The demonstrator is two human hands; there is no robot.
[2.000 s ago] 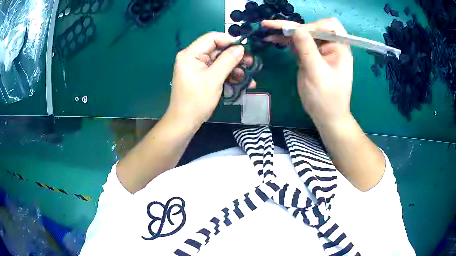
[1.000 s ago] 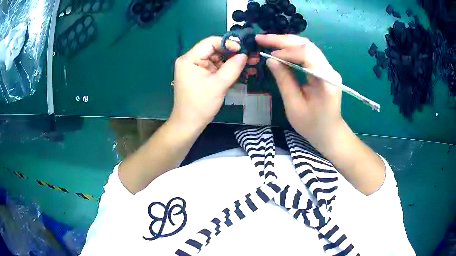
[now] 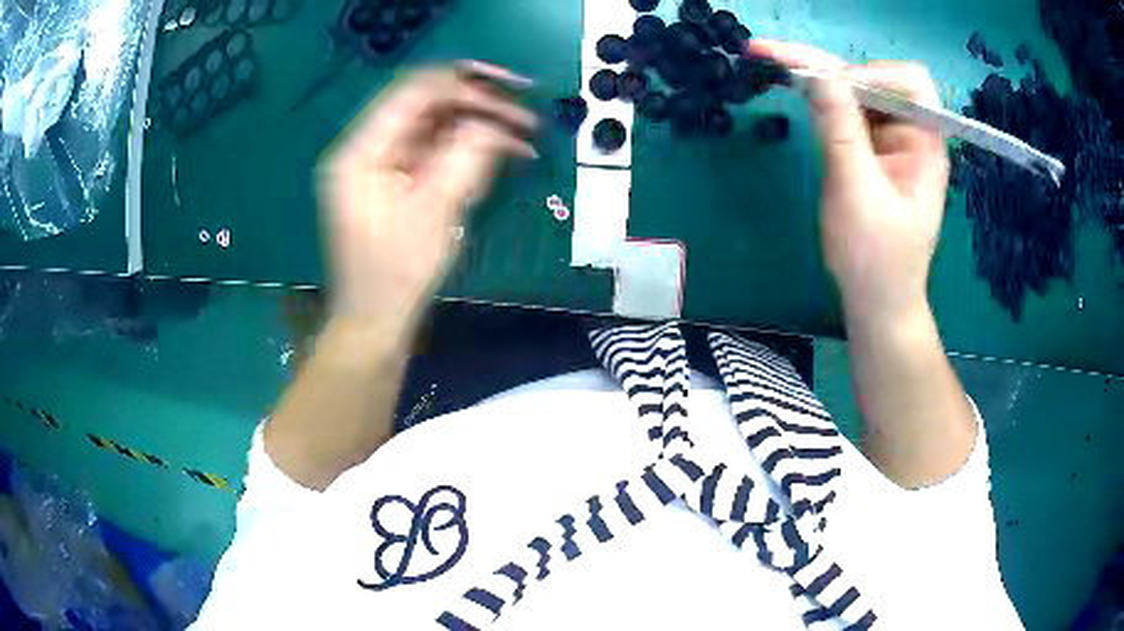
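My left hand [image 3: 401, 185] is blurred, left of the white strip [image 3: 602, 210]; its fingers are apart and no part shows in it. My right hand [image 3: 881, 173] is shut on a slim pale tool [image 3: 974, 123], whose rear end points to the right. Its fingertips are at the right edge of a pile of round black rubber caps [image 3: 690, 62]. Some caps lie on the upper part of the strip, and one [image 3: 772, 127] lies apart. The tool's working tip cannot be made out.
Black scrap pieces [image 3: 1017, 222] are heaped at right. Flat black lattice webs [image 3: 210, 84] and a black moulded sheet [image 3: 385, 22] lie at upper left, beside a clear bag [image 3: 56, 136]. A pale square [image 3: 648, 279] is at the bench edge.
The black rubber piece between my hands is gone from them. My left hand has moved left and opened. My right hand has moved right and up with the tool. More caps lie spread near the strip.
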